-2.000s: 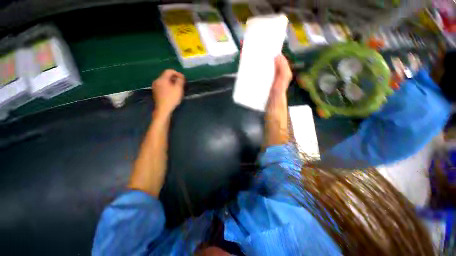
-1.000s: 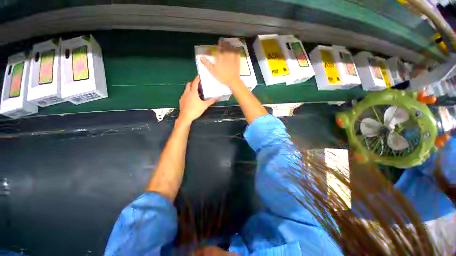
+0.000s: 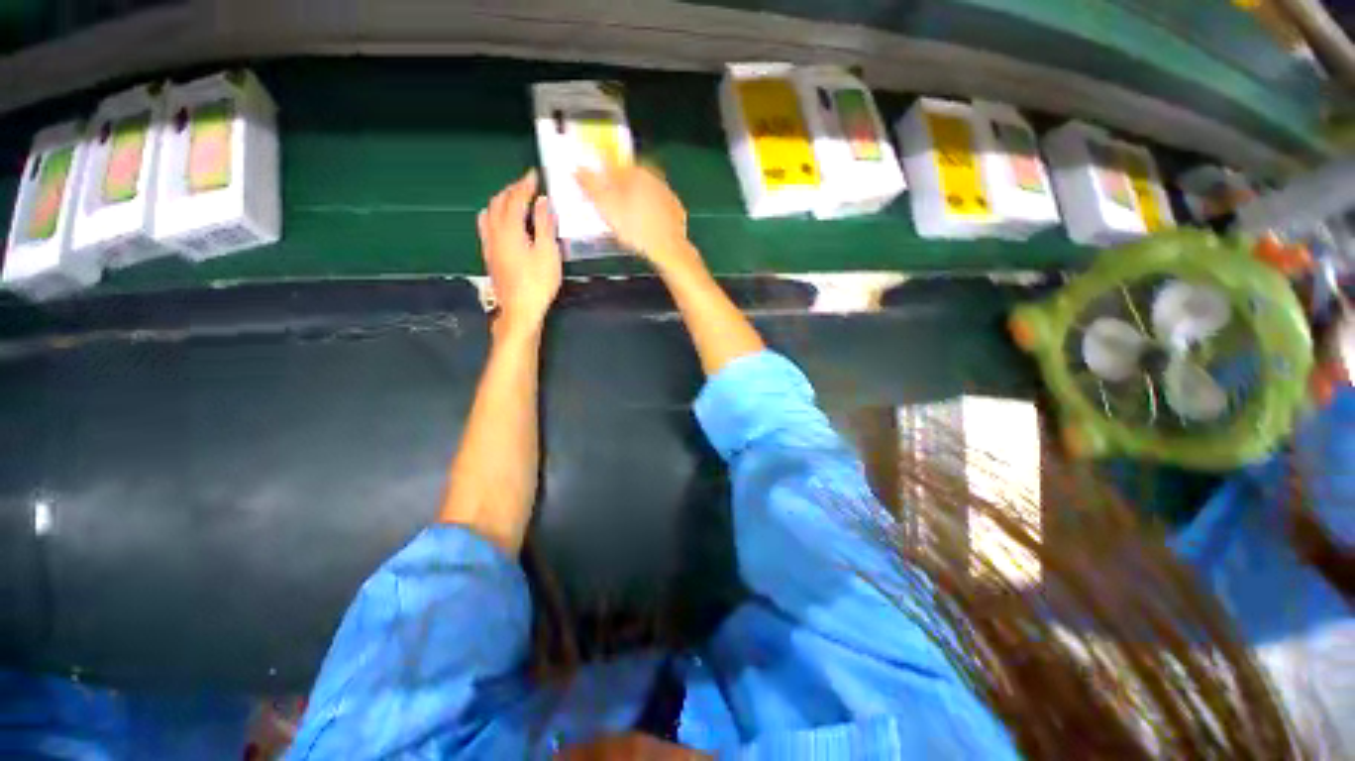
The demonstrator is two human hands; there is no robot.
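Observation:
A white phone box [image 3: 577, 186] with a phone picture on top stands on the green conveyor belt [image 3: 401, 179] in front of me. My left hand [image 3: 522, 250] is at the box's left side, its fingers along the edge. My right hand [image 3: 639, 216] is blurred and lies at the box's right side, its fingertips over the top face. It hides part of the phone picture. Whether either hand grips the box firmly cannot be told.
Three closed phone boxes [image 3: 213, 167] stand on the belt at the left. Pairs with yellow faces [image 3: 776, 137] stand to the right. A green fan [image 3: 1174, 350] is at the right. White pieces [image 3: 1002, 483] lie near it, partly behind hair. A neighbour's blue sleeve [image 3: 1241, 543] shows.
Two seconds ago my right hand held up a plain white piece. One second ago both hands were at side-by-side box parts; now a single box stands between them, further left in view.

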